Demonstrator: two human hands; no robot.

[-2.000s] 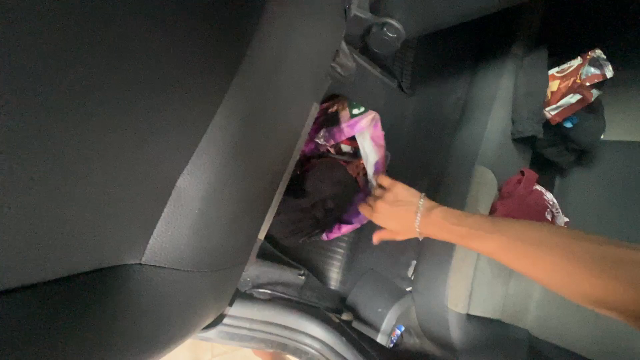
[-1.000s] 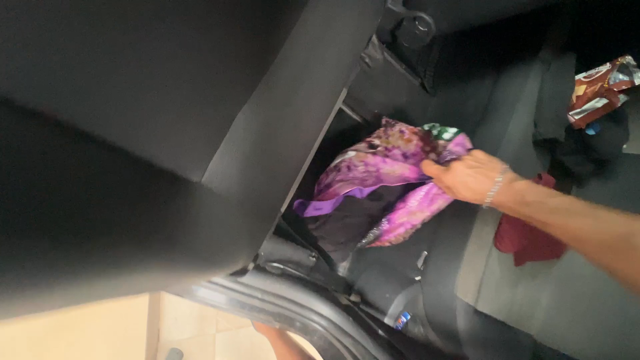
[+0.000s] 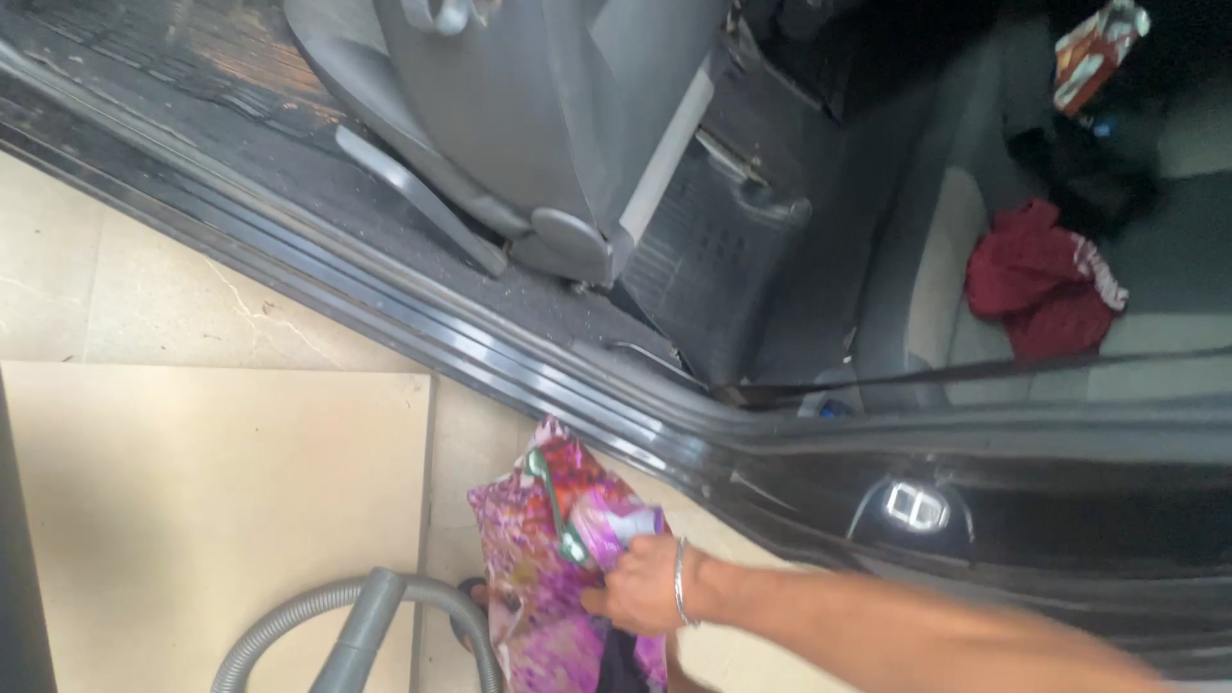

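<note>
My right hand (image 3: 640,587), with a silver bracelet at the wrist, reaches in from the right edge. It is closed on the top of a pink and purple patterned bag (image 3: 539,587). The bag hangs outside the car, beside the door sill (image 3: 462,342). A green and white strip and a shiny purple piece show at its upper part, near my fingers. Dark cloth (image 3: 621,664) shows below the hand. My left hand is out of view.
A grey vacuum hose and tube (image 3: 361,626) lie at lower left, over a beige panel (image 3: 221,481). Inside the car are a ribbed floor mat (image 3: 688,241), a maroon cloth (image 3: 1039,284) and a red-brown wrapper (image 3: 1097,58) on the rear seat. A dark sandal shows beside the bag.
My right hand has brought the patterned bag from the rear footwell out over the sill. The view has shifted to show the floor outside and the hose.
</note>
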